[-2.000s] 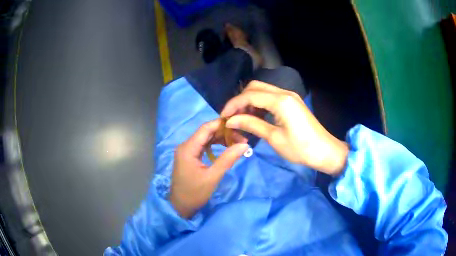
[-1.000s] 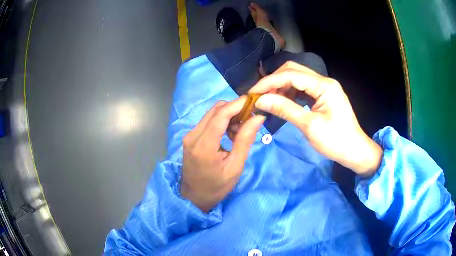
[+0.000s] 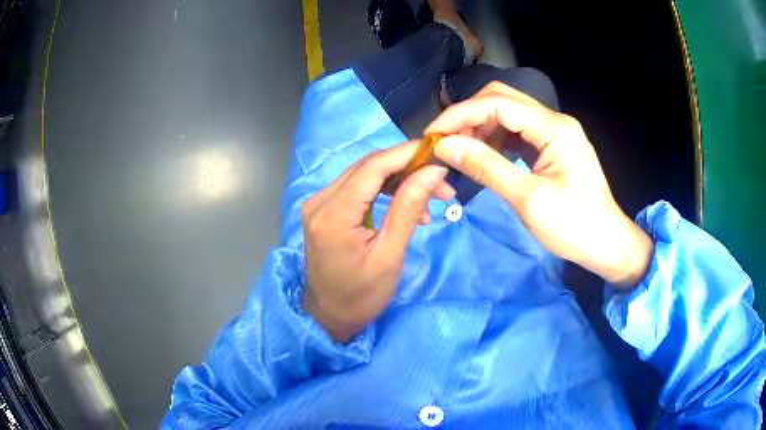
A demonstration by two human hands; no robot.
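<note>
A small bundle of yellow-brown rubber bands [image 3: 427, 152] is pinched between my two hands above my lap. My left hand [image 3: 361, 231] holds its lower part between thumb and fingers, and a bit of a band also shows inside the palm. My right hand [image 3: 537, 180] pinches its upper end between thumb and index finger. The fingers hide most of the bands, so how many there are cannot be told.
The green bench [image 3: 732, 109] runs along the right edge. Grey floor [image 3: 168, 252] with a yellow line [image 3: 313, 42] lies at the left. My light blue smock [image 3: 470, 336] covers my lap. A dark shoe [image 3: 390, 23] shows at the top.
Both hands have moved up and to the right in the picture, still holding the bands. The view has shifted, and the blue object at the top has left the picture.
</note>
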